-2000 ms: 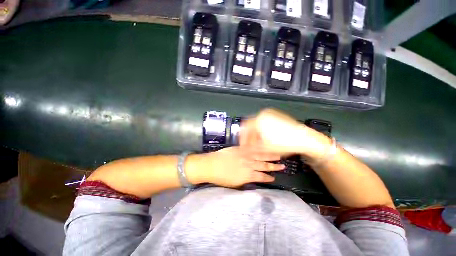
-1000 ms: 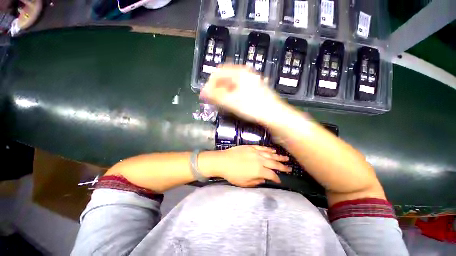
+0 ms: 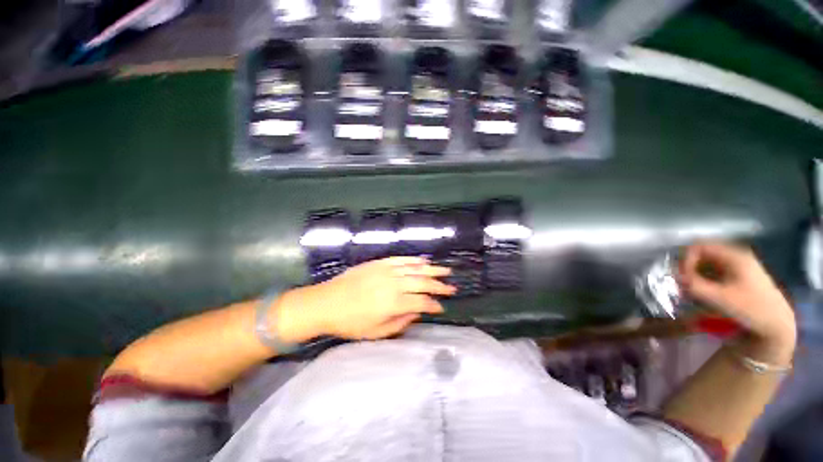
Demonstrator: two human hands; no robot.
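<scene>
Several black keypad phones (image 3: pixel 503 262) lie side by side on the green surface, with bright glare across their screens. My left hand (image 3: pixel 374 296) rests over the lower part of the left phones, fingers spread, and covers some keys. My right hand (image 3: pixel 735 287) is out at the right, fingertips pinched on a crumpled shiny clear piece (image 3: pixel 661 285), possibly film. The clear blister tray (image 3: pixel 420 163) beyond the row holds a near row of black phones with open backs (image 3: pixel 428 97); its far row is cut off by the top edge. The view is blurred.
The green surface (image 3: pixel 117 180) curves across the view. Another tray with dark phones (image 3: pixel 623 372) shows low at the right, below the surface's near edge. A red item (image 3: pixel 717 325) is beside my right wrist. A brown panel or box (image 3: pixel 54 406) is at bottom left.
My right hand has moved from above the phones to the far right and now holds the shiny piece. The phone row is more exposed. My left hand stays over the phones. The view has shifted.
</scene>
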